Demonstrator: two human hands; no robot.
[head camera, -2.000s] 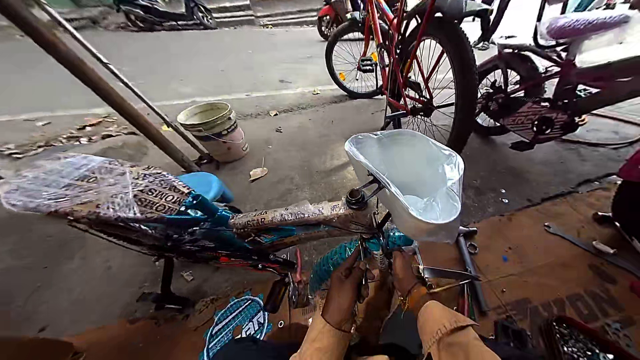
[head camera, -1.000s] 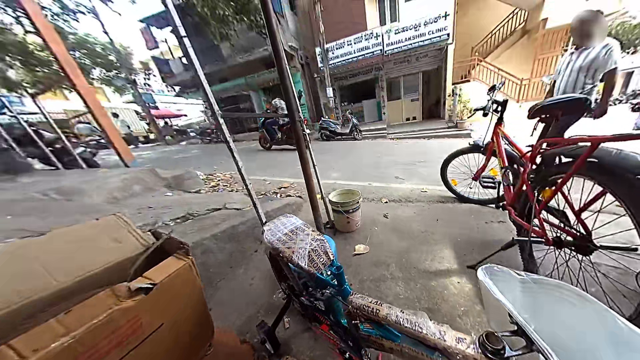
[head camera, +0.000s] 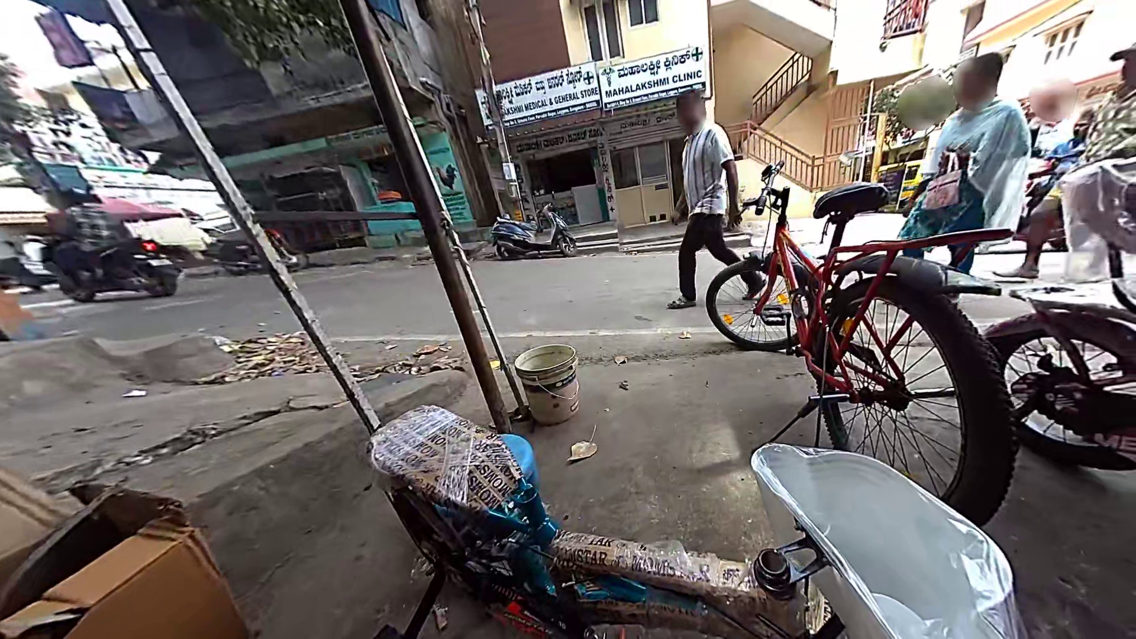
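Neither of my hands shows in the head view now. At the bottom stands a small blue bicycle frame (head camera: 612, 587), partly wrapped in printed paper and clear plastic. Its wrapped saddle (head camera: 444, 457) is at the left end, with a blue rounded thing (head camera: 521, 457) just behind it. At the right end are the open head tube (head camera: 774, 568) and a pale basket in clear plastic (head camera: 887, 532). The lower part of the bicycle is cut off by the bottom edge.
Open cardboard boxes (head camera: 151, 577) stand at lower left. Metal poles (head camera: 435, 213) rise beside a paint bucket (head camera: 548, 386). A red bicycle (head camera: 852, 337) leans on its stand at right, near another bicycle (head camera: 1074, 382). People walk by the road; a scooter (head camera: 532, 238) is parked across it.
The view has swung up and left, and my hands, seen earlier at the bicycle's front end, are out of sight. A person in a striped shirt has moved left, past the red bicycle.
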